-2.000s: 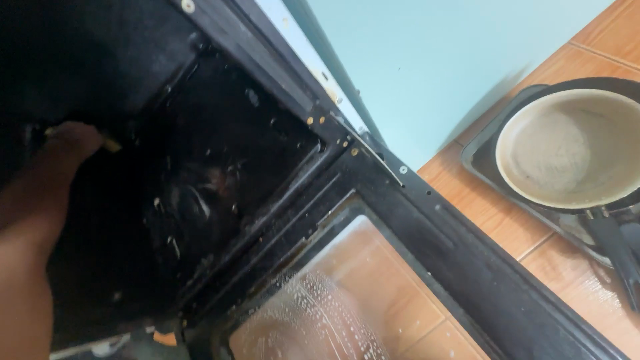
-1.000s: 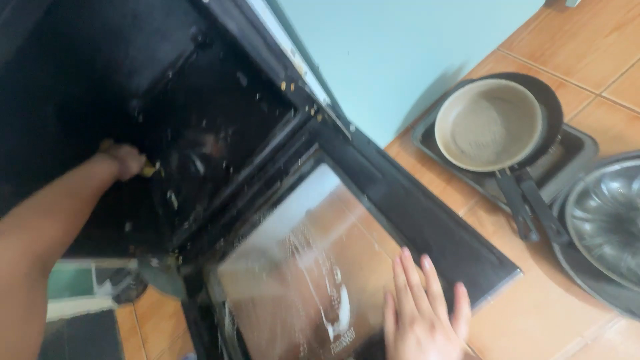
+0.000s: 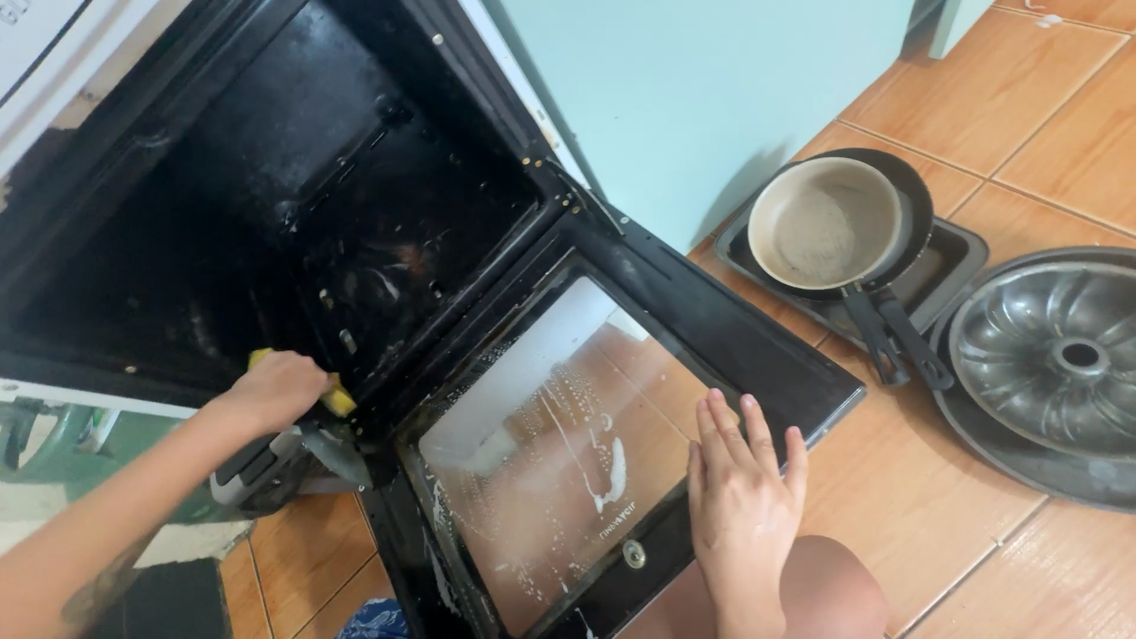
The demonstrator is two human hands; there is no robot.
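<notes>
My left hand point(image 3: 282, 390) is closed around a yellow sponge point(image 3: 337, 396) at the lower front edge of the black oven cavity point(image 3: 266, 213). The oven door point(image 3: 728, 311) is folded down, and its glass panel point(image 3: 568, 426) carries white suds and droplets. Flat on the door's outer edge, beside the glass, lies my right hand point(image 3: 745, 497), its fingers spread and nothing in it. Wet streaks and small bits show on the cavity's inner surface.
Two frying pans point(image 3: 825, 222) rest on a baking tray point(image 3: 963, 248) on the tiled floor point(image 3: 941, 461) to the right. Near them a fluted cake pan point(image 3: 1047, 346) sits on a dark round pan point(image 3: 985, 457). A pale blue panel point(image 3: 674, 98) stands behind the door.
My left hand has moved with the sponge from deeper in the cavity to its front edge near the door. My right hand, out of view two seconds ago, has come onto the door.
</notes>
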